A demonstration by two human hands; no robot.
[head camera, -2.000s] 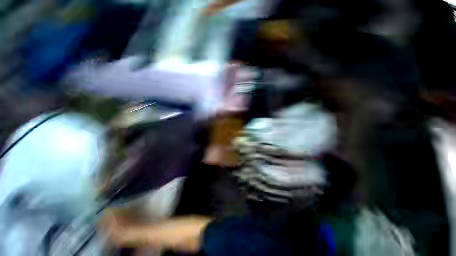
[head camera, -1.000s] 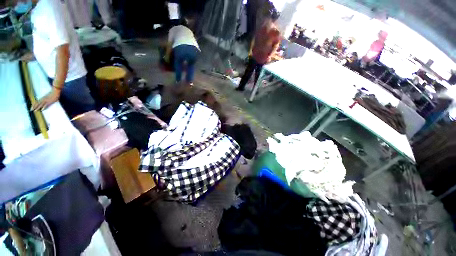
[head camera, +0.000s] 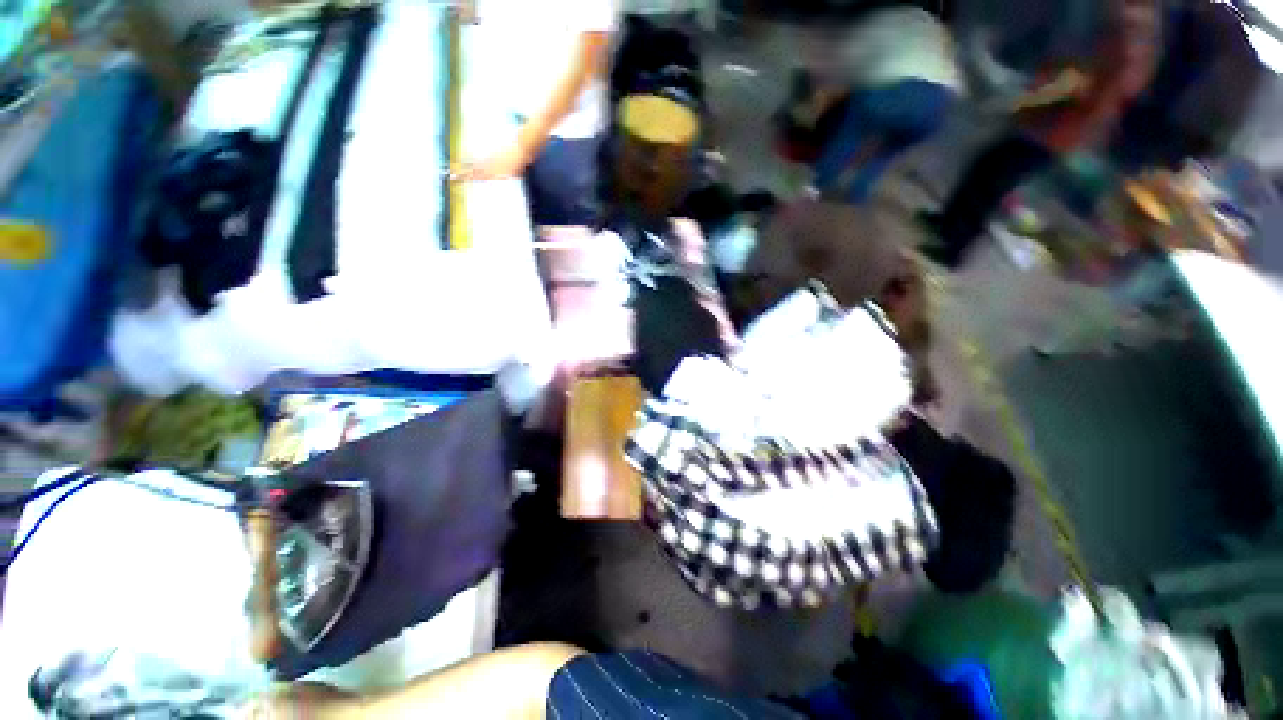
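Observation:
A white garment piece with thin dark seam lines (head camera: 127, 563) lies on the table at the lower left. A steam iron with a silver pointed plate (head camera: 327, 563) and a tan handle rests on a dark pad (head camera: 436, 492) just right of it. My right forearm, in a navy striped sleeve, comes in from the bottom edge. My right hand (head camera: 303, 701) is blurred and cut off by that edge, close to the lower end of the iron's handle; its grip is hidden. My left hand is not in view.
A black-and-white checked pile (head camera: 788, 478) stands on the floor right of the table, beside a brown wooden box (head camera: 602, 447). A cream-white heap (head camera: 1133, 668) is at the lower right. A person's arm (head camera: 556, 106) reaches over a neighbouring white table (head camera: 394, 331).
The view has swung left, bringing the iron, its pad and the white garment further into view. My right forearm, out of view one second ago, shows at the bottom again.

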